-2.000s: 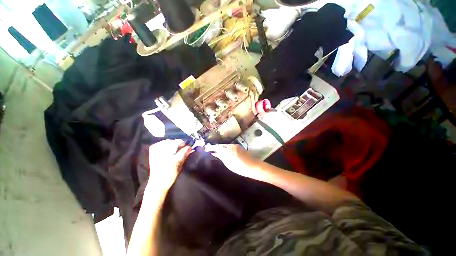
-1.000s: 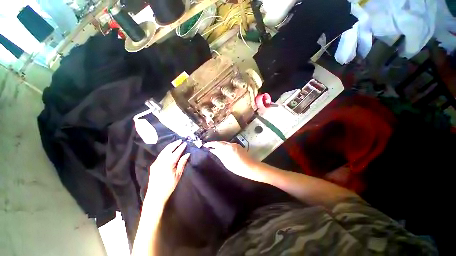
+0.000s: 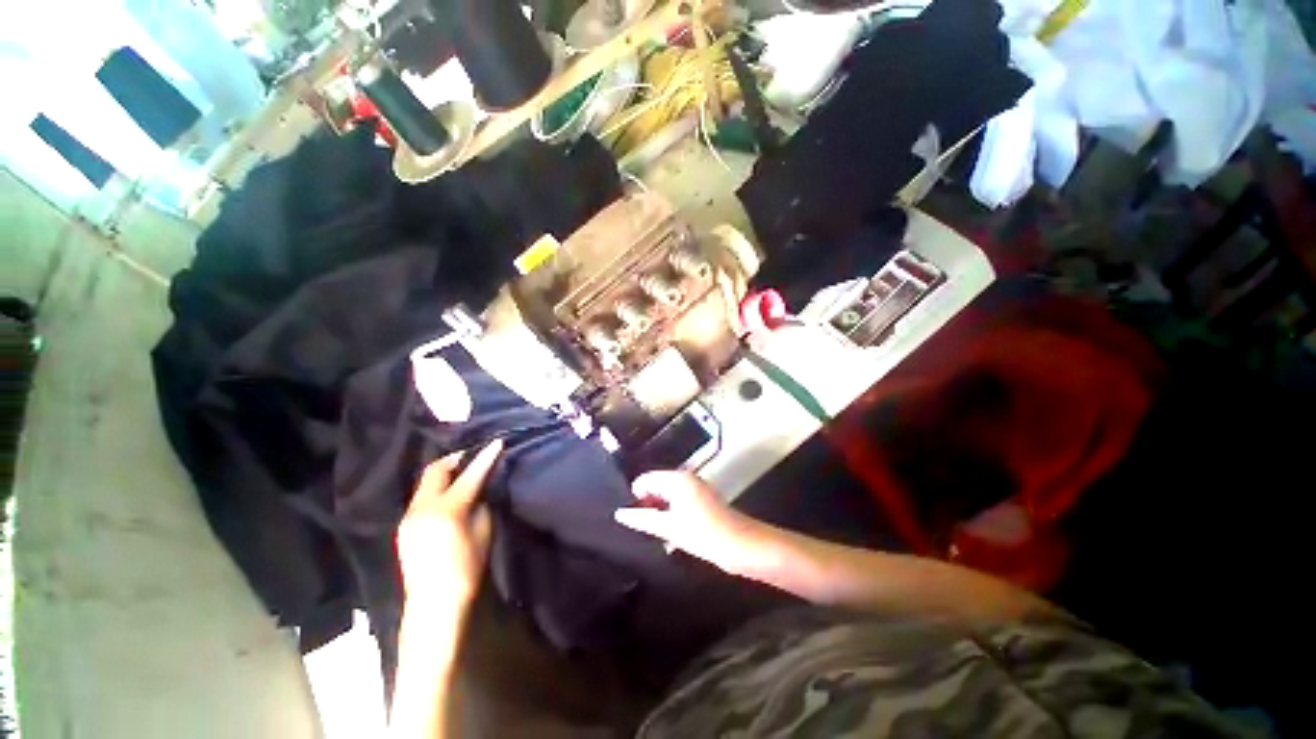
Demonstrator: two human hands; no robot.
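Dark fabric [image 3: 556, 498] lies in front of the overlock machine [image 3: 635, 289], and its upper edge reaches the brightly lit presser foot area [image 3: 580, 419]. My left hand [image 3: 445, 531] lies on the fabric left of the foot, its fingers somewhat apart and pointing toward the machine. My right hand [image 3: 690, 520] is below and right of the foot, at the fabric's right side, with its fingers bent. Glare and blur hide whether its fingertips pinch the cloth. The needle itself cannot be made out.
A large black garment heap [image 3: 274, 361] lies left of and behind the machine. The white table plate [image 3: 924, 325] extends right, with a green band [image 3: 787, 383] across it. A red bag [image 3: 1010, 419] is beyond its right edge. Thread cones [image 3: 404, 108] stand behind; white fabric [image 3: 1140, 87] is far right.
My right hand has moved away from the presser foot, down and toward me. My left hand has moved slightly back and left. A dark rectangular opening beside the foot is now more visible.
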